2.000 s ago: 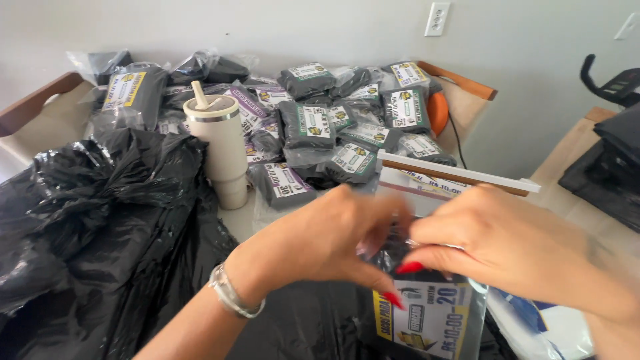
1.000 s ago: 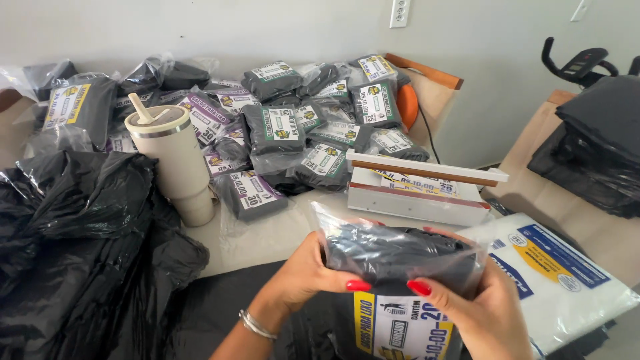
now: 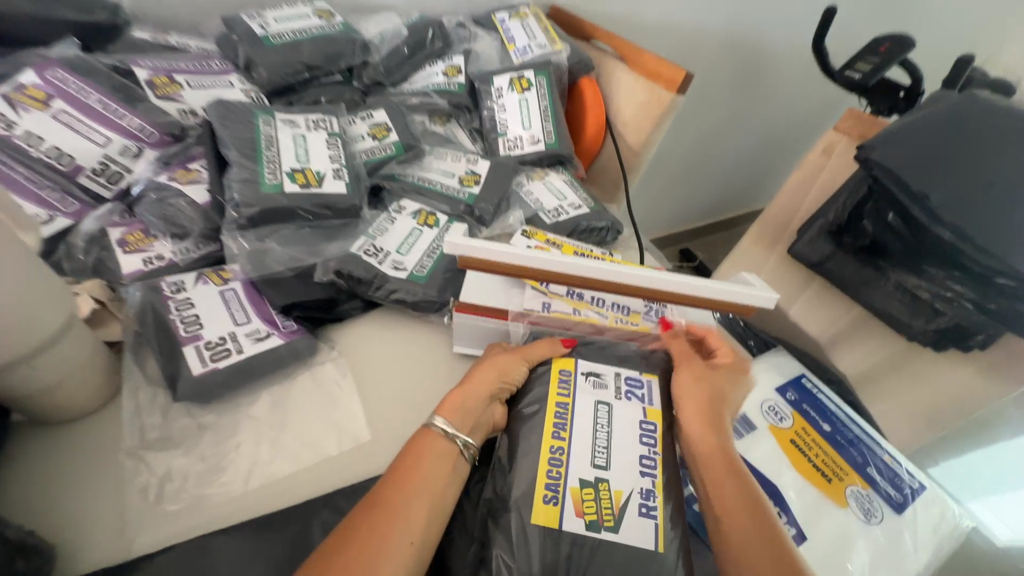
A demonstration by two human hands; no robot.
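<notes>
A clear plastic packet of folded black garbage bags, with a white and yellow printed label, lies between my hands. My left hand holds the packet's far left corner, thumb on top. My right hand pinches the clear film at the far right corner. The packet's far edge reaches the front of a white impulse-type bag sealer, whose white and brown arm is raised over its base. Printed labels show beneath the arm.
Several filled packets are piled on the table behind and left. A cream tumbler stands at the left edge. A white plastic package lies at the right; folded black bags rest on a chair beyond.
The packet has moved from being held up between both hands to lying with its far edge at the sealer. My hands have shifted to its far corners. The view has moved closer.
</notes>
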